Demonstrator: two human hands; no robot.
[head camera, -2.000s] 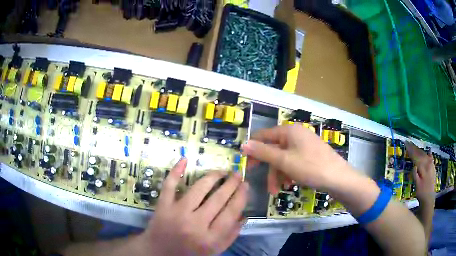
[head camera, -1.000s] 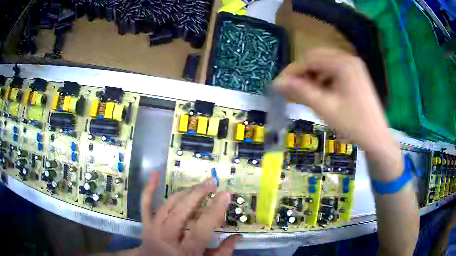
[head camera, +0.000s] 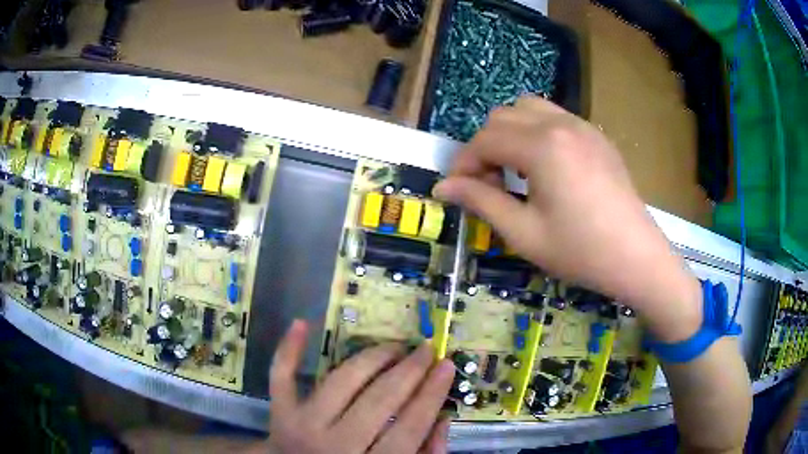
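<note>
A yellow-tailed metal strip (head camera: 440, 330) stands along the right edge of a cream circuit board (head camera: 381, 306). My right hand (head camera: 554, 195) has thumb and fingertips closed at the strip's upper end, which they partly hide. My left hand (head camera: 368, 399) lies over the board's lower part, thumb spread out over the gap to the left, fingertips touching the yellow tail. The board carries yellow blocks with a copper choke (head camera: 391, 213), a black capacitor (head camera: 396, 253) and a blue part (head camera: 425, 317).
More populated boards (head camera: 199, 257) lie on the conveyor rails (head camera: 292, 124); those to the right carry yellow strips. Beyond are a cardboard box (head camera: 221, 62) with black capacitors, a black tray (head camera: 567, 75) of green pieces and a green bin (head camera: 771, 133). A blue cord rises from my right wrist strap (head camera: 695, 332).
My right hand has brought the raised strip down and left to the board's right edge. My left hand's fingertips have moved right onto the yellow tail. The camera view has shifted.
</note>
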